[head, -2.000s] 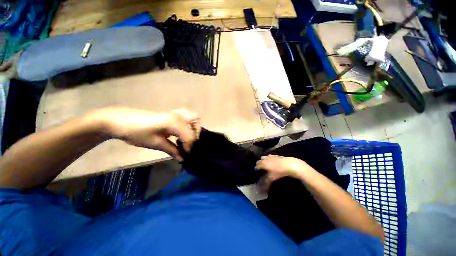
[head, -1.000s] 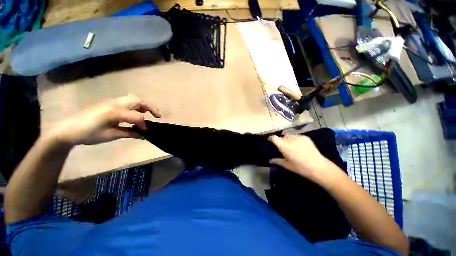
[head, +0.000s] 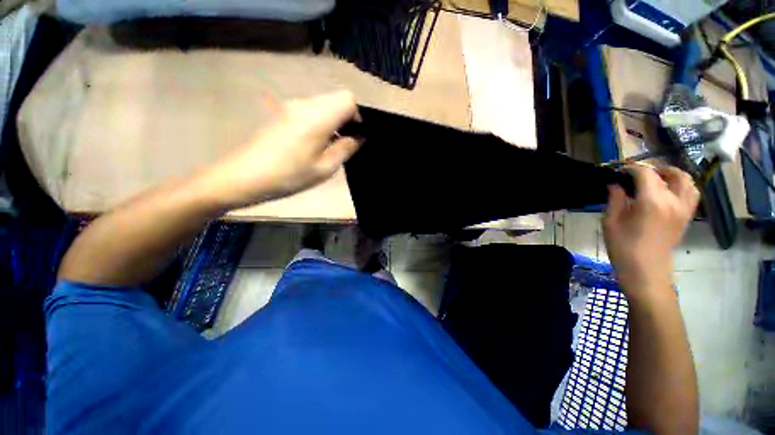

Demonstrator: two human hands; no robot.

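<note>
Black trousers [head: 467,178] are stretched lengthwise between my two hands, in the air over the front edge of the beige pressing table [head: 170,127]. My left hand [head: 310,140] grips the left end at its upper corner. My right hand [head: 650,208] grips the narrower right end, past the table's right side. The cloth hangs lower near my left hand. The steam iron is not visible; the trousers cover that part of the table.
Black hangers [head: 382,38] stand stacked at the far side, beside the grey padded board [head: 195,7]. A pile of black garments [head: 510,323] lies over the blue crate [head: 599,357] at right. Another blue crate [head: 208,272] is below the table. A hose with white cloth [head: 718,132] is at right.
The trousers have been raised and stretched out to the right over the table. My hands have moved up and farther apart. The view has shifted, so the padded board now shows only at the top edge.
</note>
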